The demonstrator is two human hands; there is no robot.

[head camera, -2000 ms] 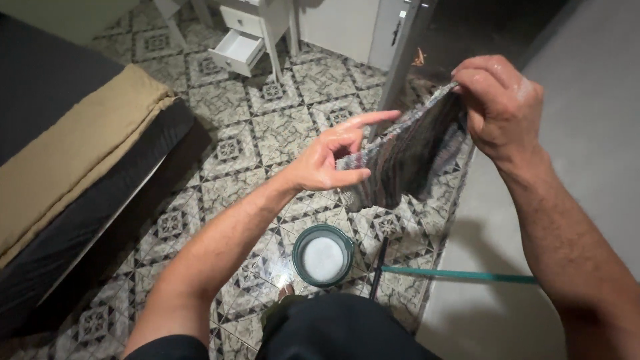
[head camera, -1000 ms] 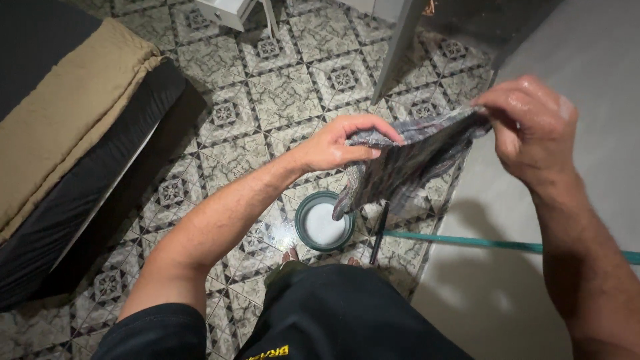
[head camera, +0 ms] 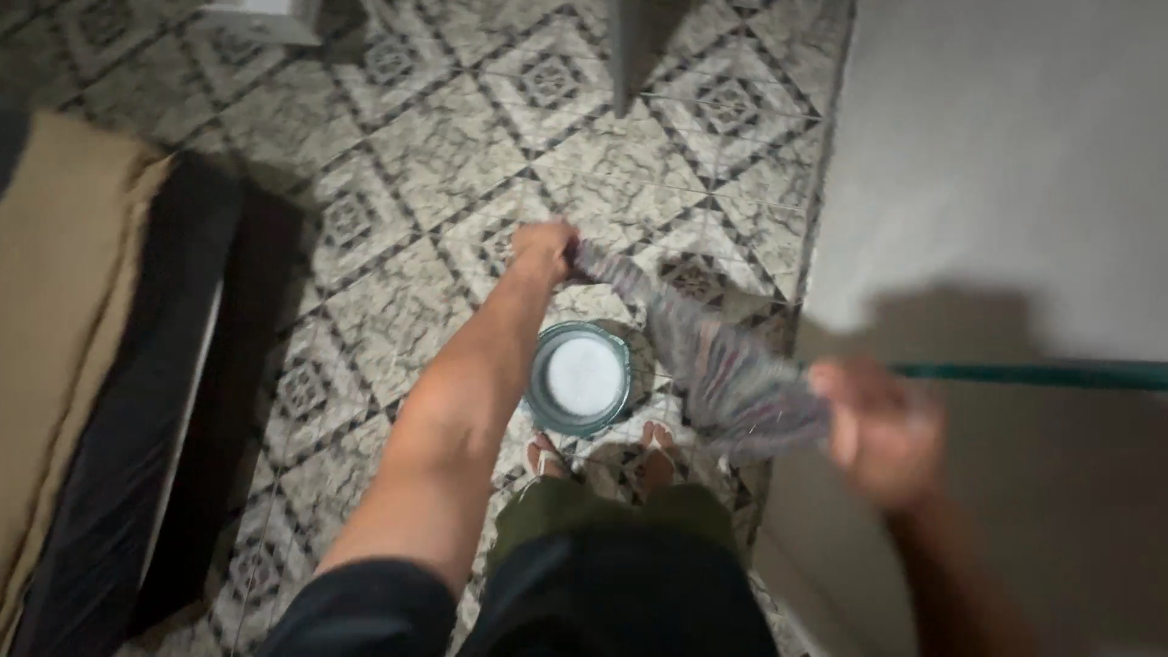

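Observation:
A striped grey cloth (head camera: 721, 365) with reddish threads is stretched slantwise between my hands, blurred by motion. My left hand (head camera: 546, 248) is closed around its narrow, bunched end, beyond the bucket. At the right, my right hand (head camera: 881, 433) grips the wider end, nearer my body. Below and between the hands, a round green bucket (head camera: 538, 401) stands on the floor in front of my feet, with white, foamy-looking contents.
A bed with a tan cover (head camera: 68, 246) lies at the left. A green pole (head camera: 1031, 372) reaches right across the pale wall (head camera: 995, 164). The lower end of a grey door edge (head camera: 625, 73) and a white furniture piece (head camera: 265, 20) show at the top. The floor (head camera: 456, 137) is patterned tile.
My left hand has gone from lightly holding the cloth's edge to a closed grip on its bunched end. The cloth, spread and hanging before, is now drawn out lengthwise. The view has tilted down.

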